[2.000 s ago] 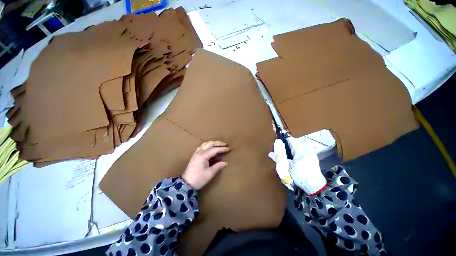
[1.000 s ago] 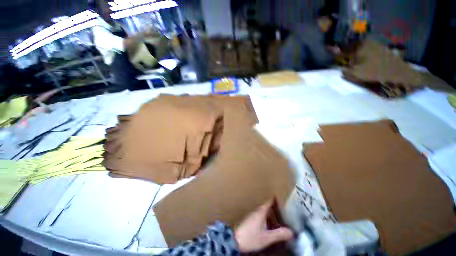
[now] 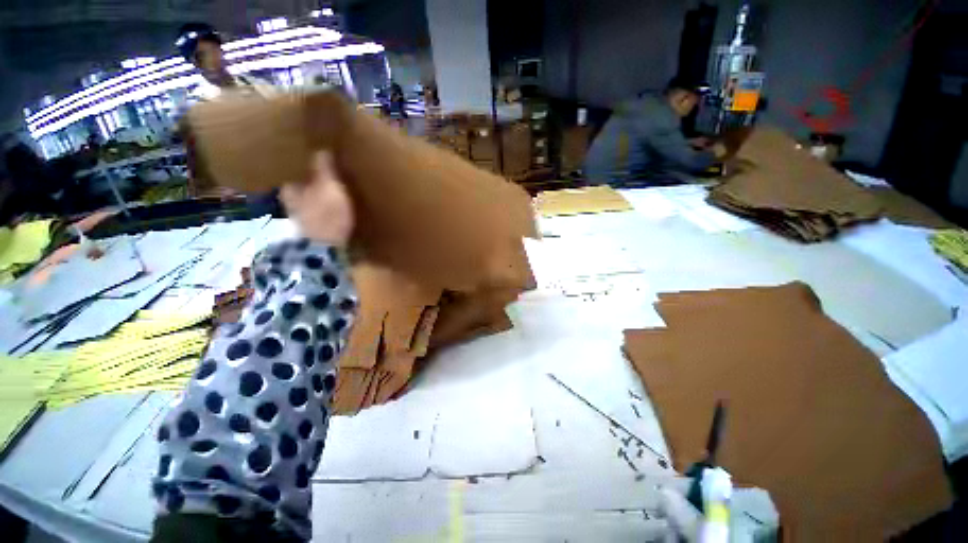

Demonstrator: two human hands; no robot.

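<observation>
My left hand (image 3: 321, 207), bare and slightly blurred, holds a brown panel (image 3: 435, 207) raised over the stack of brown panels (image 3: 382, 355) at the left. The panel hides part of that stack. My right hand (image 3: 695, 514), in a white glove, is at the bottom edge and partly cut off. It is shut on dark-bladed scissors (image 3: 716, 430), blades pointing up over another pile of brown panels (image 3: 785, 387) at the right.
Dark offcuts (image 3: 634, 440) lie on the white table covering (image 3: 573, 350). Yellow layered pieces (image 3: 127, 355) are at the left. A darker brown stack (image 3: 796, 191) and a light tan board (image 3: 581, 202) are at the far side. One person (image 3: 647, 133) is across the table, another stands far left.
My left hand has lifted the brown panel off the table in front of me, up and left over the left stack. The view has tilted up. The scissors now point up beside the right pile.
</observation>
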